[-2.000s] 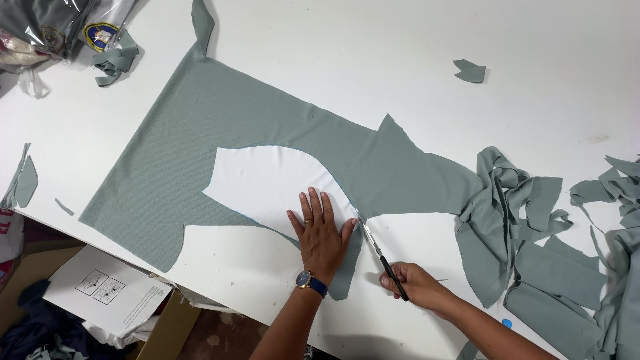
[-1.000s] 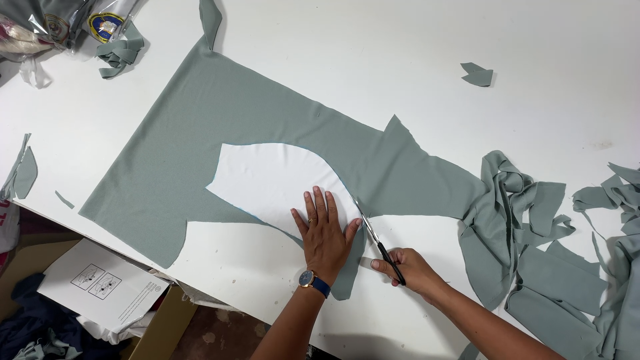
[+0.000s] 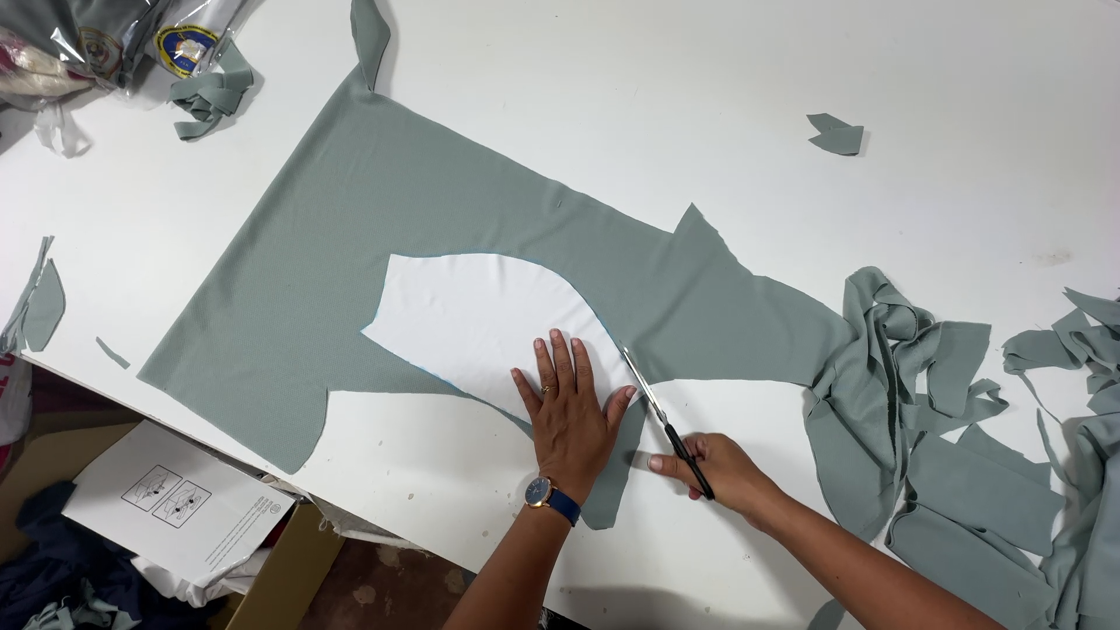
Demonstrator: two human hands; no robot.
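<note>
A large piece of grey-green fabric (image 3: 472, 184) lies spread on the white table, with a white curved pattern piece (image 3: 472, 315) on top of it. My left hand (image 3: 573, 420), wearing a watch (image 3: 539, 492), presses flat on the lower right part of the pattern piece, fingers spread. My right hand (image 3: 717, 468) grips the black handles of a pair of scissors (image 3: 661, 411). The blades meet the fabric along the right edge of the pattern piece, just beside my left thumb. A narrow strip of the fabric (image 3: 617, 490) hangs down between my hands.
Crumpled grey-green fabric (image 3: 875, 350) and more cut pieces (image 3: 980, 516) lie at the right. Small scraps (image 3: 836, 136) rest at the upper right. Plastic-wrapped items (image 3: 184, 35) lie upper left. Below the table's left edge, a cardboard box (image 3: 297, 569) holds dark cloth and a printed white sheet (image 3: 175, 503).
The scissor blades have moved slightly up along the pattern's edge compared with two seconds ago. My left hand keeps its place on the pattern piece.
</note>
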